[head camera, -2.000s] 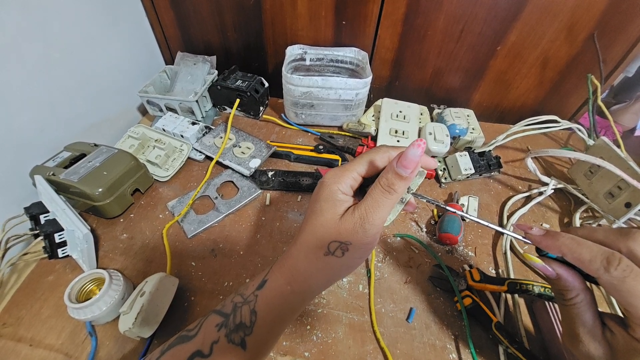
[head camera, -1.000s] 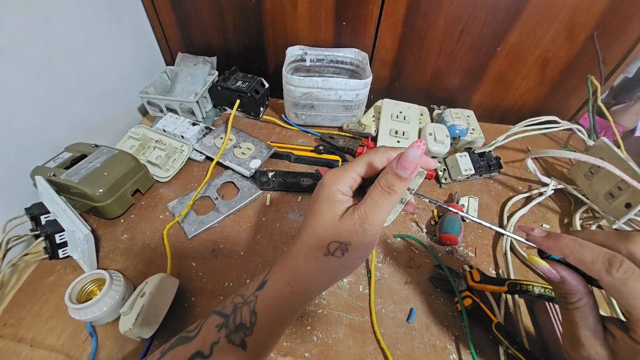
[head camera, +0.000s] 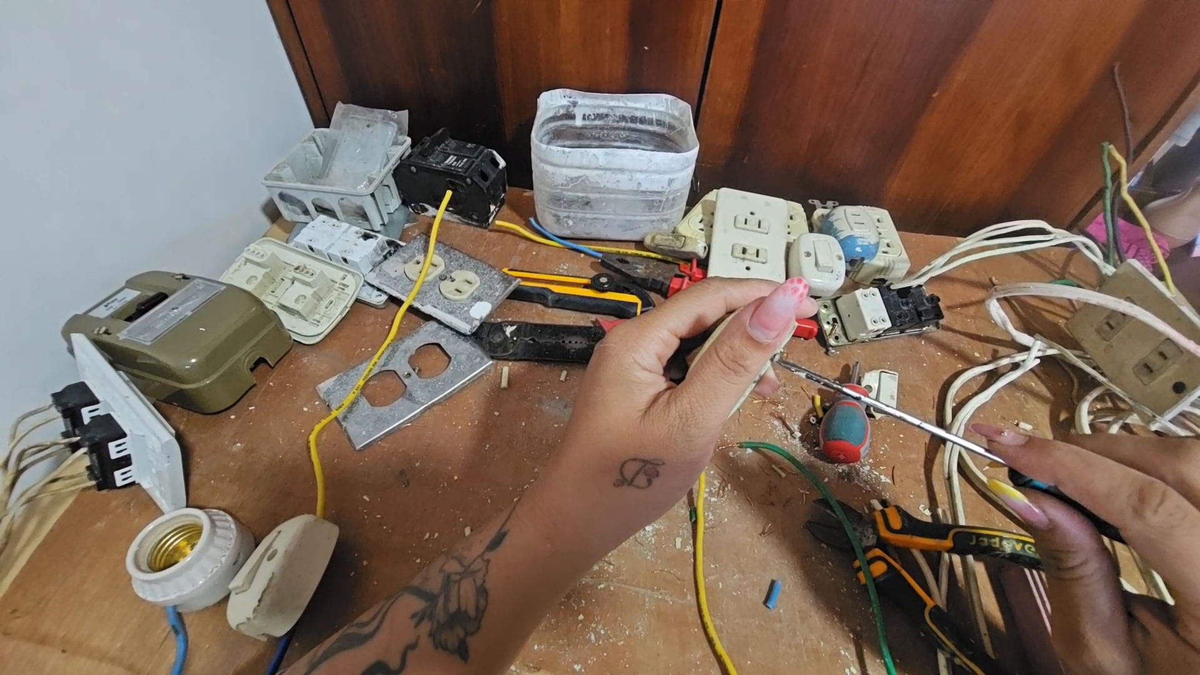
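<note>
My left hand [head camera: 670, 384] grips a small pale electrical fitting [head camera: 742, 398] between thumb and fingers, above the middle of the table; most of the piece is hidden by the hand. From the right, my right hand [head camera: 1078, 506] holds a screwdriver [head camera: 900, 412] by its dark handle. The long metal shaft slants up to the left, and its tip meets the edge of the fitting. Green wire [head camera: 834, 516] and yellow wire [head camera: 703, 572] run down from beneath my left hand. Below the shaft lies a stubby screwdriver [head camera: 845, 427] with a red and grey-blue handle.
Diagonal cutters [head camera: 937, 544] lie at lower right beside white cables [head camera: 956, 394]. Metal outlet plates [head camera: 412, 380], an olive box [head camera: 178, 337] and a porcelain lamp socket [head camera: 187, 558] occupy the left. A cut plastic container [head camera: 614, 178] and outlets [head camera: 747, 234] stand at the back.
</note>
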